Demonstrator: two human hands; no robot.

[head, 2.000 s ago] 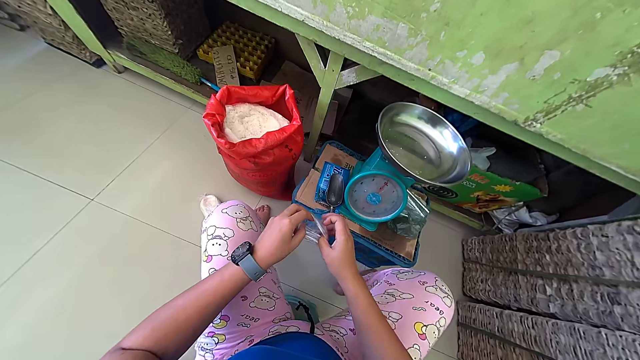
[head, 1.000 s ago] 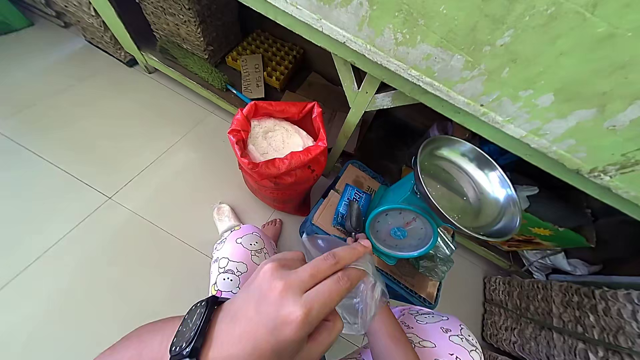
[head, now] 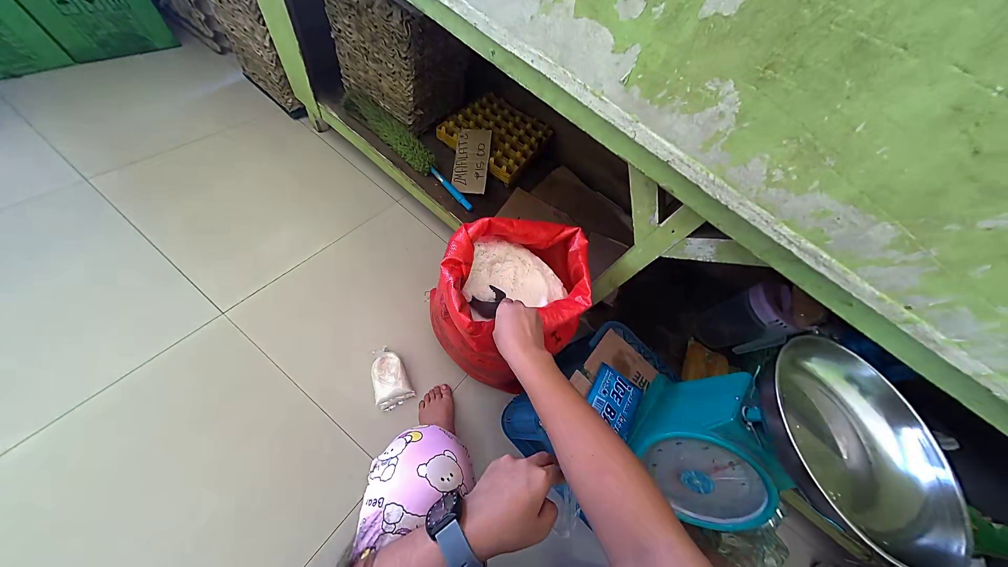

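My right hand (head: pixel 518 335) grips a dark metal scoop (head: pixel 487 304), whose end is in the pale powder (head: pixel 516 272) inside an open red sack (head: pixel 465 346). Below, my left hand (head: pixel 510 504), with a watch on its wrist, holds a clear plastic bag (head: pixel 564 510) that is partly hidden behind my right forearm. A filled, closed plastic bag of powder (head: pixel 391 380) lies on the tiled floor beside my foot. The teal dial scale (head: pixel 705 472) with a round steel pan (head: pixel 874 449) stands to the right.
A blue crate (head: pixel 524 425) holds cardboard and a blue printed packet (head: pixel 616 400). Behind the sack runs a green wooden bench (head: pixel 654 236). On its lower shelf lie a yellow egg tray (head: pixel 504 130), a handwritten cardboard sign (head: pixel 472 161) and a green duster (head: pixel 394 130).
My right hand has moved away from the plastic bag to the red sack and has taken hold of the scoop, which lay by the scale. The view has shifted.
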